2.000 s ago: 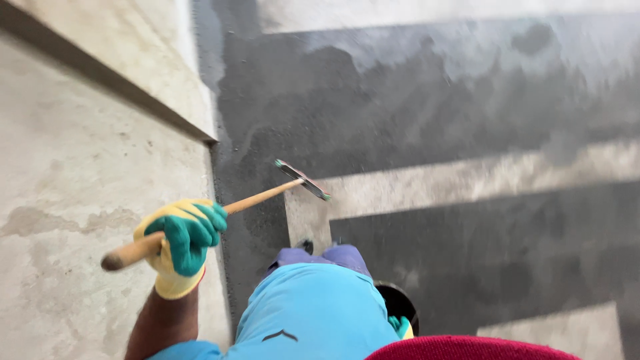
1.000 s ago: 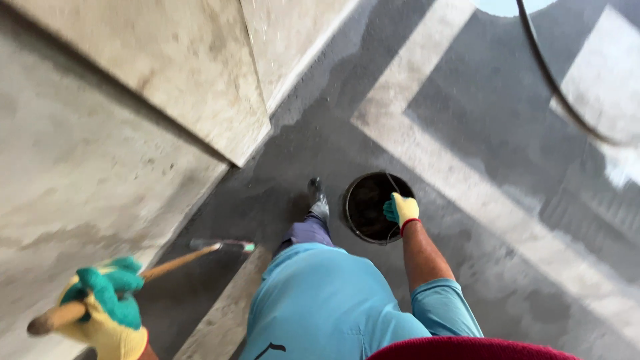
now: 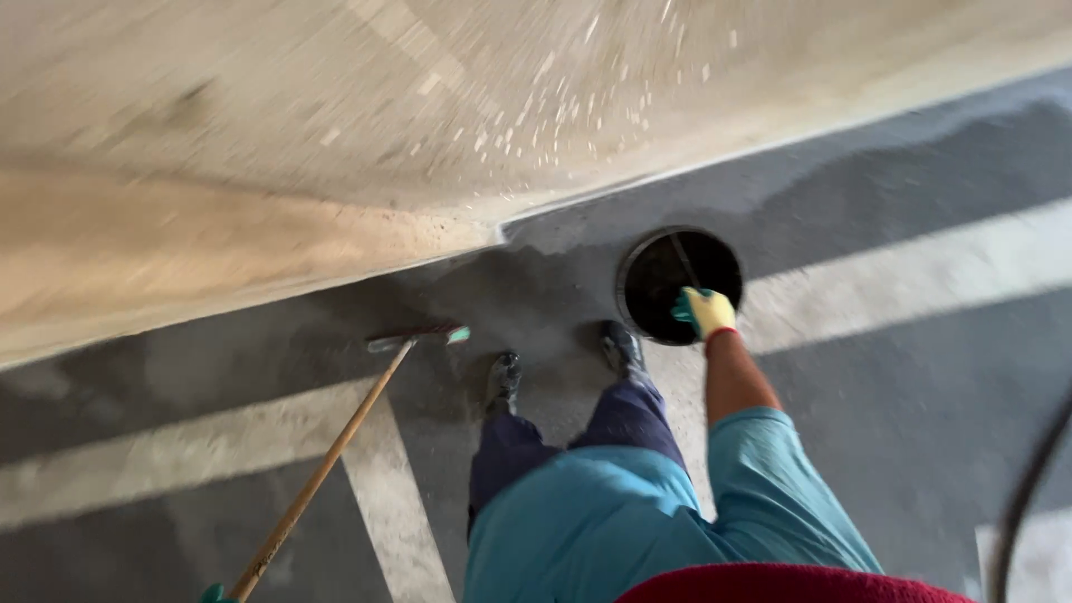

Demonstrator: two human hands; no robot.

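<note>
My right hand [image 3: 705, 311], in a yellow and green glove, grips the handle of a round dark bucket [image 3: 624, 289] hanging or standing beside my right boot. What is inside the bucket is too dark to tell. At the bottom left edge, only a green bit of my left hand's glove [image 3: 218, 595] shows, against the wooden pole [image 3: 322, 469] of a floor squeegee or brush. The tool's head [image 3: 419, 337] is low over the floor near my left boot [image 3: 504, 377], with a light green end piece.
A pale wall [image 3: 335, 109] with a corner fills the upper left, and blurred droplets show before it. The grey floor [image 3: 938, 394] has damp dark patches and whitish painted bands [image 3: 913, 268]. A dark hose or cable [image 3: 1017, 511] curves at the right edge.
The view has turned strongly. The bucket, mostly hidden behind my body two seconds ago, now shows fully at my right. Droplets have appeared before the wall. My left hand has mostly left the view.
</note>
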